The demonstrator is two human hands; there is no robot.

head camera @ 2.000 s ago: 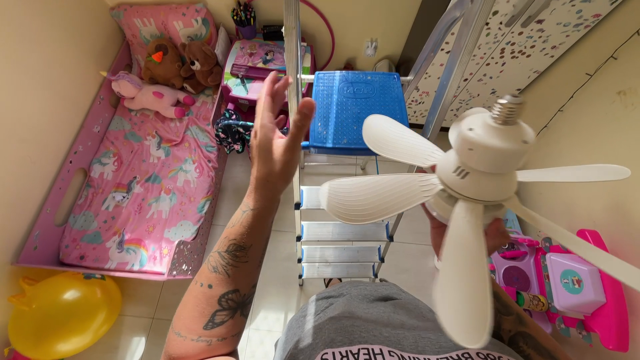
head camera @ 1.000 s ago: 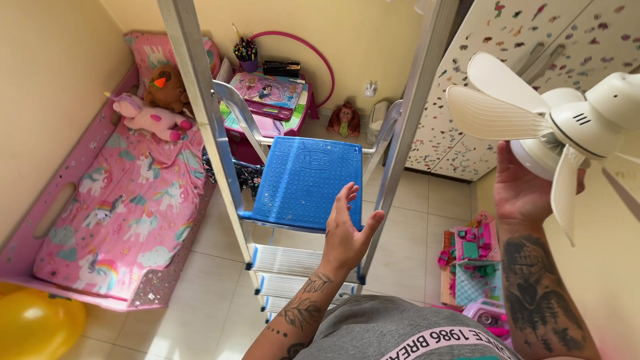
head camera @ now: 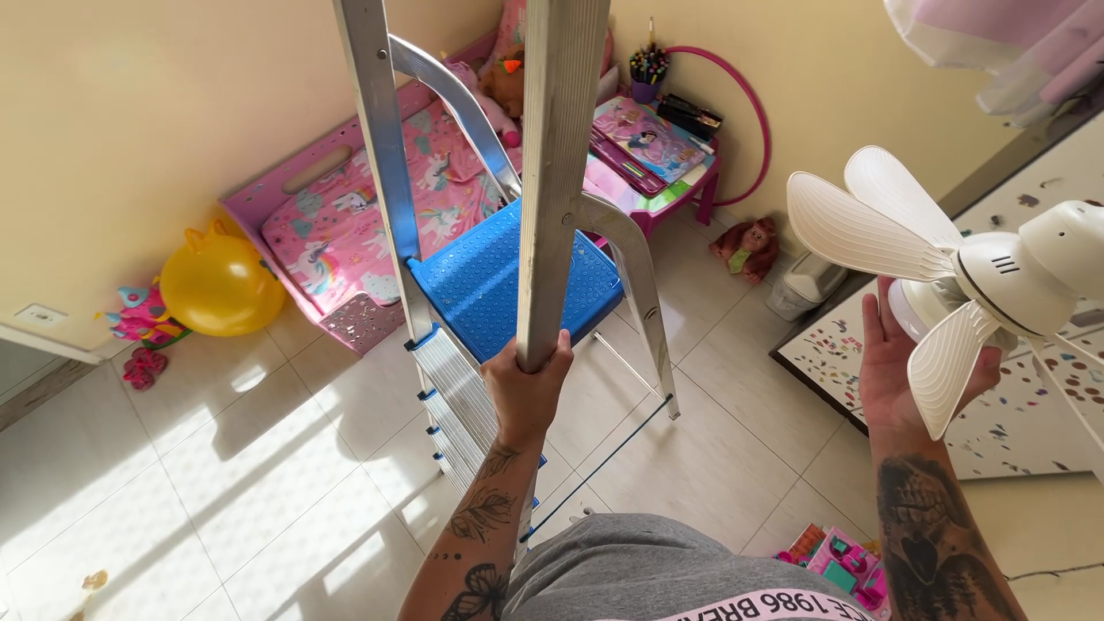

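My left hand (head camera: 526, 388) grips the side rail (head camera: 556, 198) of an aluminium stepladder, just below the level of its blue plastic platform (head camera: 483, 280). Ribbed metal steps (head camera: 457, 388) run down under the platform. At the right, my right hand (head camera: 906, 371) holds a white ceiling fan (head camera: 1005, 280) from below, around its round light cover (head camera: 923, 306). Its leaf-shaped blades spread left, up and down. Part of the fan passes out of view on the right, and some of my fingers are behind it.
Beyond the ladder stand a pink child's bed (head camera: 345, 224) and a small table (head camera: 681, 190) with pens and books. A yellow hopper ball (head camera: 220, 285) lies left. A toy monkey (head camera: 750, 248), a bin (head camera: 806, 283) and a speckled white wardrobe (head camera: 828, 354) are right; pink toys (head camera: 849, 565) sit low.
My left hand was off the ladder with its fingers spread and has closed around the rail. My right hand still holds the fan. The view has swung round considerably.
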